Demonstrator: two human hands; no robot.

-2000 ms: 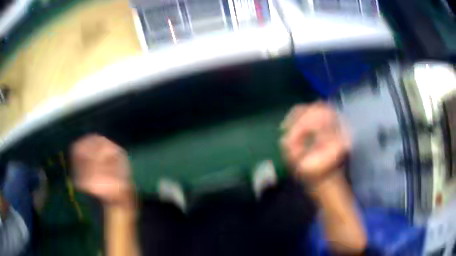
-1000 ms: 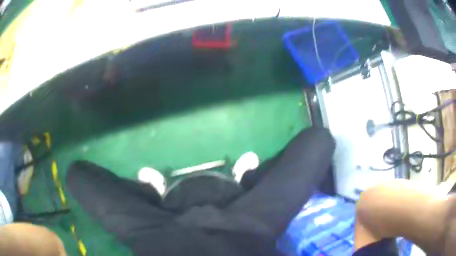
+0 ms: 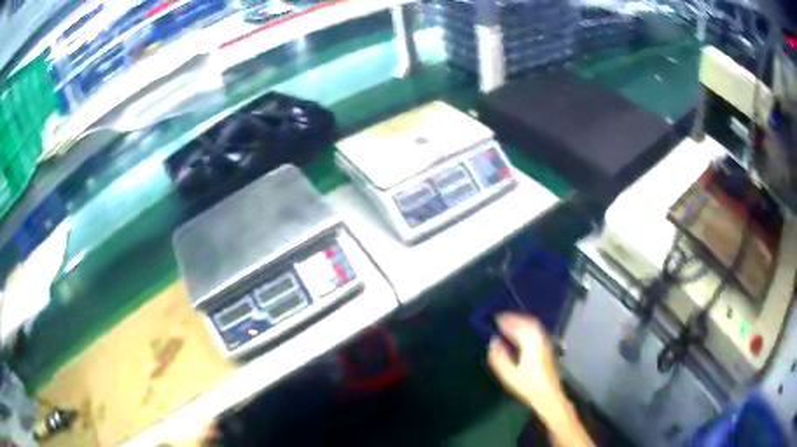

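My right hand (image 3: 523, 349) is over the gap between the bench and the cream-white machine, blurred, fingers partly curled; whether it holds anything is unclear. My left hand (image 3: 197, 432) is cut off by the bottom edge, blurred, at the bench's front edge. A digital counting scale (image 3: 253, 229) with a silver pan stands on the bench. A second counting scale (image 3: 419, 144) with a tan cardboard-covered pan stands to its right. Black looped cords (image 3: 673, 271) hang at the front of the machine (image 3: 629, 209), beside a tan board (image 3: 730, 240).
A cardboard mat (image 3: 140, 367) lies left of the scales. A black parts tray (image 3: 249, 144) is behind them. A dark flat-topped box (image 3: 581, 122) stands behind the gap. A red crate (image 3: 371, 360) and blue crate (image 3: 537, 284) are below the bench; blue plastic (image 3: 743, 428) shows bottom right.
The view has swung up from my lap and the floor to the bench and scales. My right hand has come over the gap; my left hand is now at the bench's front edge.
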